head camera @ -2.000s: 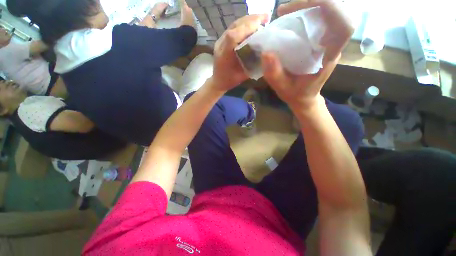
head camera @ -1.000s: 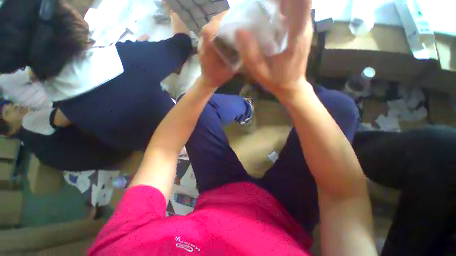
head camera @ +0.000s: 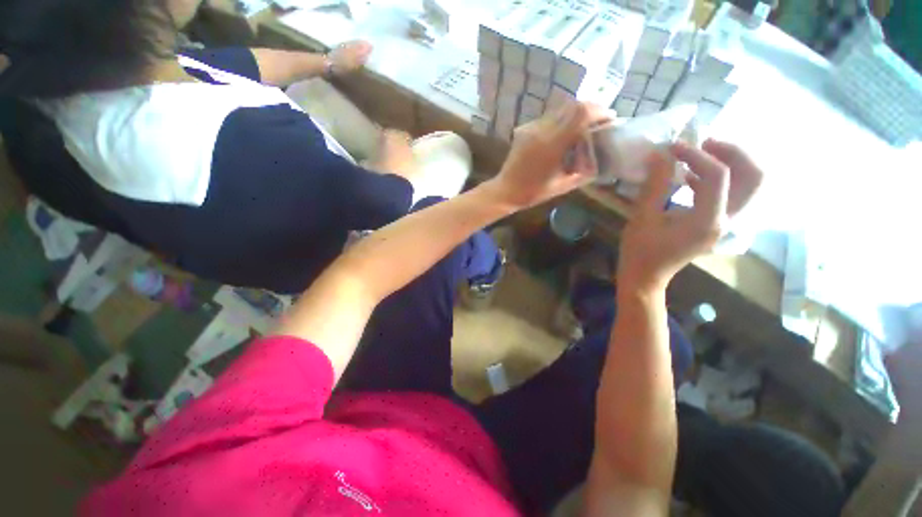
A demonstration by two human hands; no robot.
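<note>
A small white carton with a limp, translucent white sheet at it (head camera: 632, 146) is held above the table's near edge. My left hand (head camera: 549, 157) grips its left end, fingers wrapped round it. My right hand (head camera: 682, 207) is at its right side, fingers raised and bent, with thumb and fingertips at the white sheet. The bright light blurs the sheet's edge, and whether it is a leaflet or a bag I cannot tell. Stacked white cartons (head camera: 533, 63) stand in rows just behind my hands.
A neighbour in a dark and white top (head camera: 273, 187) sits at my left. A long white carton (head camera: 796, 281) lies at the right by the brown table edge (head camera: 743, 278). Paper scraps (head camera: 723, 389) lie on the floor. A bluish-white block (head camera: 878, 81) is at far right.
The view has turned, showing more of the table and stacks. My hands and the carton now appear lower and farther right. My right hand's fingers have moved from around the carton to the sheet's right side.
</note>
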